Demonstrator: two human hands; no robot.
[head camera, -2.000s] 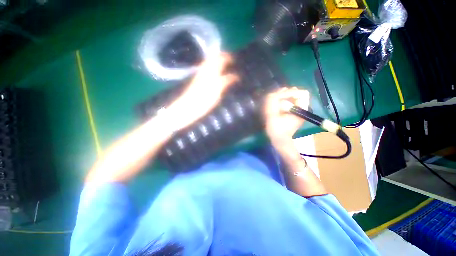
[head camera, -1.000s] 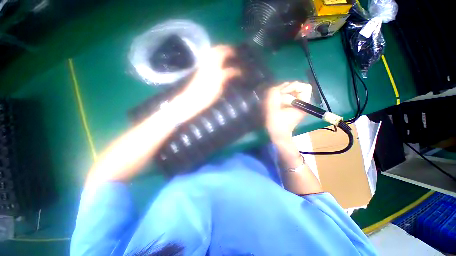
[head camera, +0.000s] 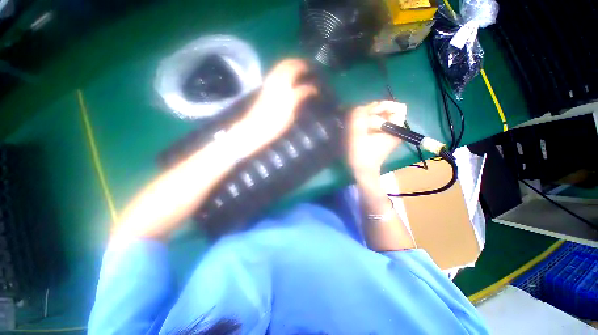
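Observation:
The black component tray (head camera: 262, 186) lies on the green mat in front of me, with a row of shiny grey-silver units in its pockets. My left hand (head camera: 288, 91) is over the far part of the tray, overexposed and blurred; I cannot tell whether its fingers hold a part. My right hand (head camera: 370, 134) is closed around the black pen-like corded tool (head camera: 402, 133) at the tray's right end. The tool's pale band and cable end point right; its tip is hidden. The open clear plastic bag (head camera: 172, 85) with dark contents lies beyond the tray.
A black fan (head camera: 328, 33) and a yellow control box (head camera: 412, 14) stand at the back. A tied plastic bag (head camera: 457, 55) lies right of them, near black cables. Cardboard (head camera: 436, 216) with white paper is at right. Dark stacked trays (head camera: 29, 222) stand at left. Blue crates (head camera: 574, 281) are lower right.
The bench items at the back have shifted left in the view. Both hands keep nearly the same places, the left over the tray and the right around the tool.

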